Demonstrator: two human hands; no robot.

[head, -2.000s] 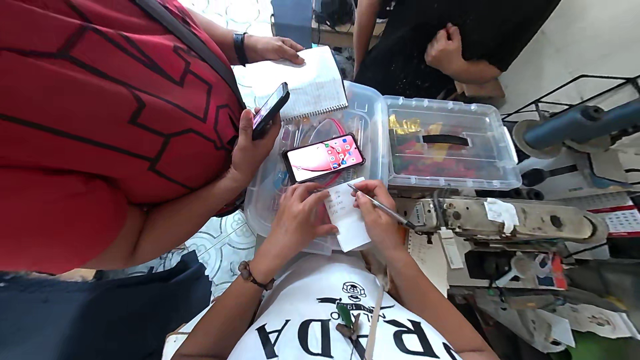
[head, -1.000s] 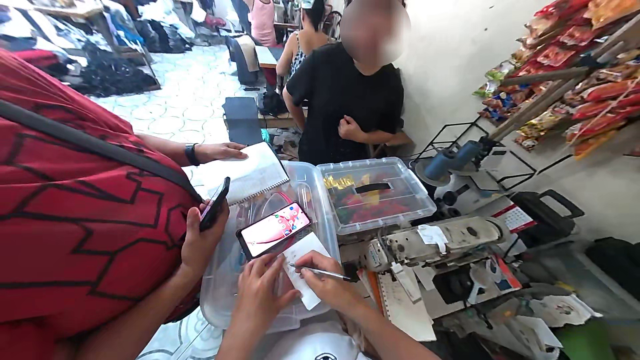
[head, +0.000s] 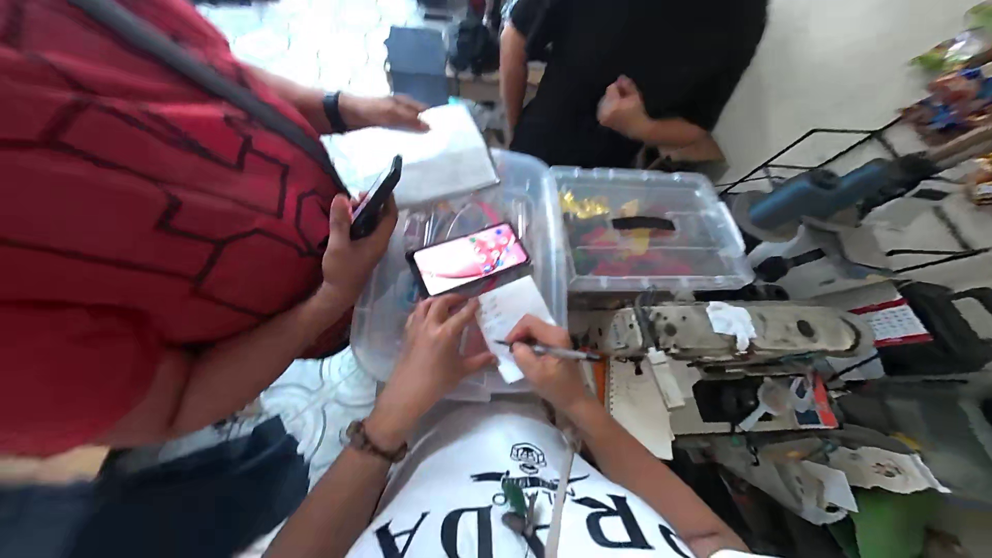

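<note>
My right hand grips a pen, its tip on a small sheet of white paper that bears handwriting. Beside the paper's left edge, my left hand rests with its fingers apart, the fingertips near the lower edge of a smartphone. That phone lies face up with its screen lit. Both paper and phone are on the lid of a clear plastic storage box. Whether my left fingers press on the paper's edge is hard to see.
At left, a person in red holds a dark phone and an open notebook. Another person in black stands beyond the boxes. A second clear box adjoins a sewing machine at right, with a notepad below it.
The view has swung up and back down. My right hand remains at the paper with the pen, and my left hand stays beside it. The person in red still holds phone and notebook.
</note>
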